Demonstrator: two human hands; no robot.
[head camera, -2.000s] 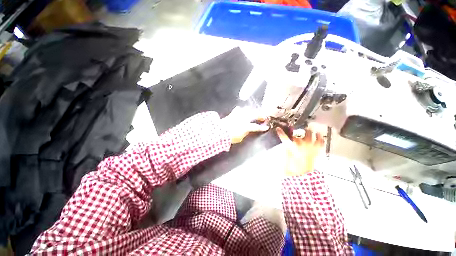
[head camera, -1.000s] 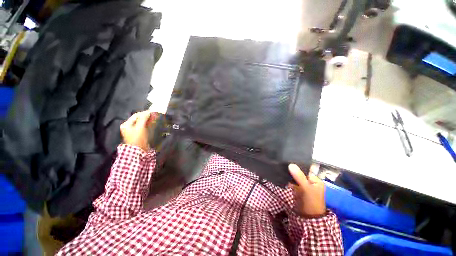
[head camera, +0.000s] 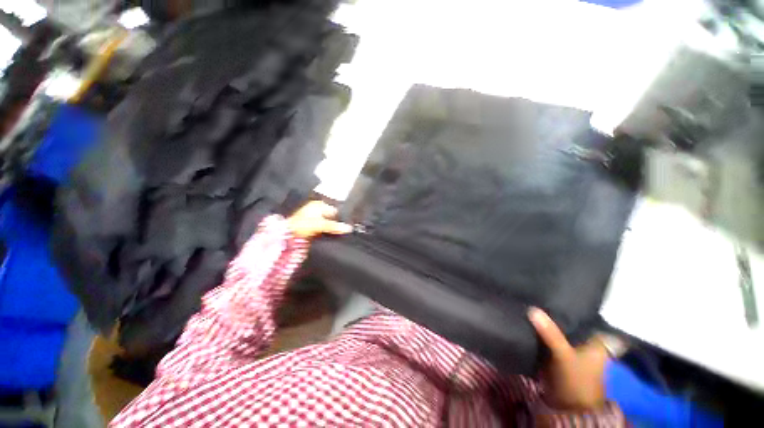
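Observation:
A black fabric panel (head camera: 494, 192) lies on the white table, and its near edge hangs over the table's front edge towards me. A dark strip, perhaps the zipper, runs along the panel near that edge, with a small pale spot at its left end. My left hand (head camera: 317, 221) grips the panel's near left corner by that spot. My right hand (head camera: 572, 359) grips the near right corner, thumb on top. The frame is blurred, so stitching and fine detail cannot be read.
A large heap of black cut cloth (head camera: 201, 159) stands at the left. The white table (head camera: 687, 267) shows at the right, with a blurred slim silver tool (head camera: 745, 284) on it. Blurred machine parts (head camera: 687, 117) are at the upper right. Blue plastic (head camera: 42, 276) shows at the far left.
Both hands have left the needle area and now hold the panel's near corners. Since the last frame, the view has shifted, and the panel's near part hangs folded down over the edge.

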